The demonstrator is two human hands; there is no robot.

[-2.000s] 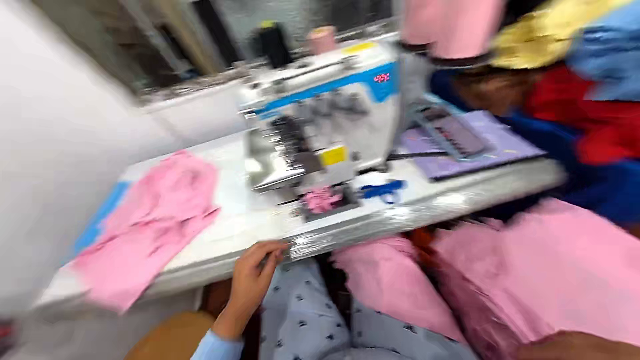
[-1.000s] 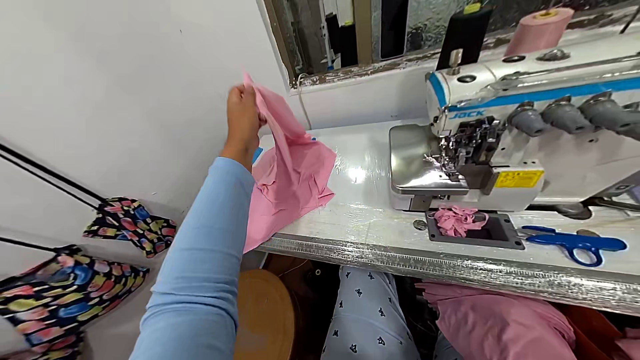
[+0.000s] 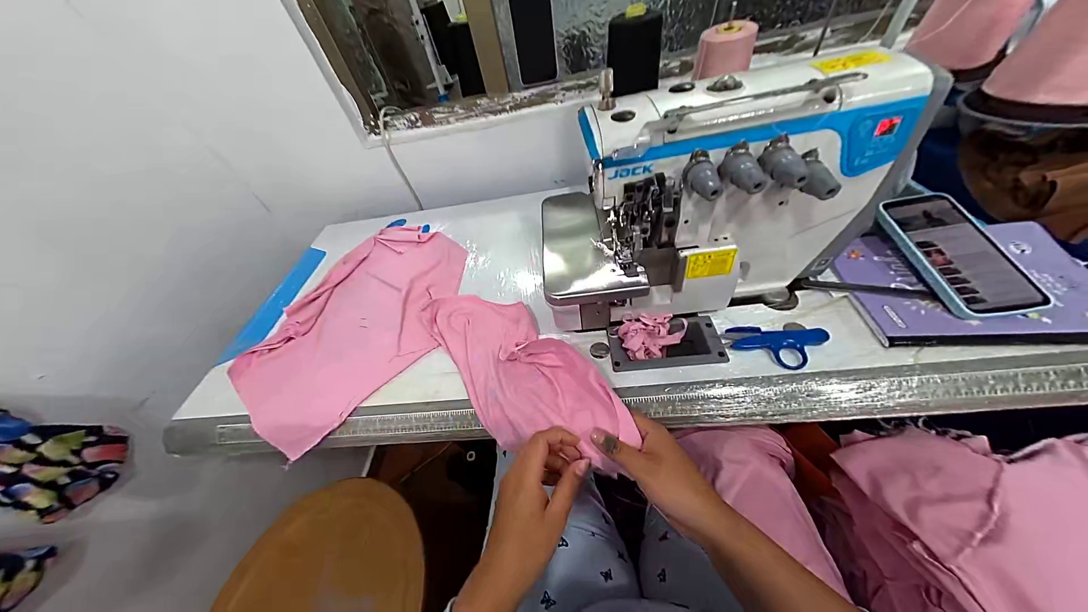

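At the table's front edge, my left hand (image 3: pixel 544 484) and my right hand (image 3: pixel 659 472) pinch the near end of a pink fabric piece (image 3: pixel 531 374) between thumbs and fingers. Its far end lies on the white table, touching another pink fabric piece (image 3: pixel 361 314) spread at the left. Beyond my hands stands a Jack overlock sewing machine (image 3: pixel 756 187). A small bunch of pink fabric strips (image 3: pixel 650 336) lies on a dark tray in front of it. To the right of that tray are blue thread snips (image 3: pixel 780 342).
A phone (image 3: pixel 965 255) rests on a purple notebook (image 3: pixel 884 310) at the right. More pink fabric (image 3: pixel 1003 501) lies over my lap and at the lower right. A round brown stool seat (image 3: pixel 327 552) is below the table at left. Thread cones stand behind the machine.
My left hand has come from the far left, where it held up pink fabric, back to the table's front edge. My right hand, out of view one second ago, now shows beside it on the fabric.
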